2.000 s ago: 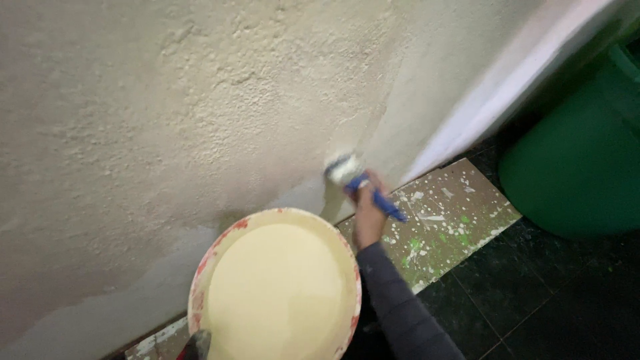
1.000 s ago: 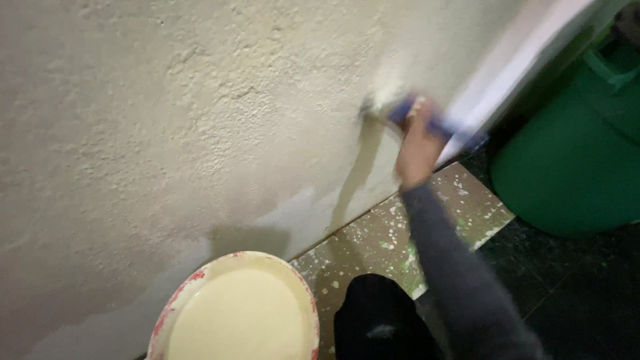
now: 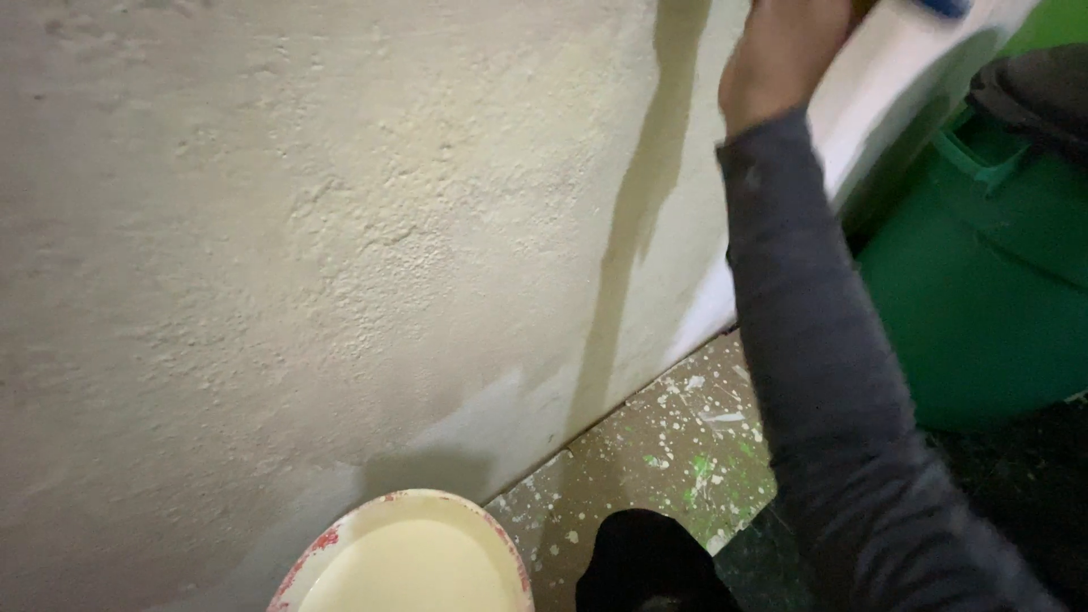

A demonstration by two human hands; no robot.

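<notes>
At the top right of the head view is my right hand (image 3: 786, 59), raised beside the wall, its sleeved forearm reaching up from the lower right. The fingers run past the top edge; the blue handle end of a paintbrush (image 3: 945, 7) sticks out to their right, and the bristles are out of view. A round container of cream paint (image 3: 416, 565), its rim smeared with red, is at the bottom left, near the rough cream-coloured wall (image 3: 357, 238). My left hand is out of view.
A paint-spattered board (image 3: 671, 425) lies on the dark floor along the wall's foot. On the right stands a green plastic bin (image 3: 977, 297) with a dark item (image 3: 1037, 89) on top. A black-covered knee or foot (image 3: 646, 561) shows at the bottom.
My right hand has moved up along the wall with the paintbrush, from just above the board. The paint container sits lower in view. The left hand's fingertips at its rim are gone from view.
</notes>
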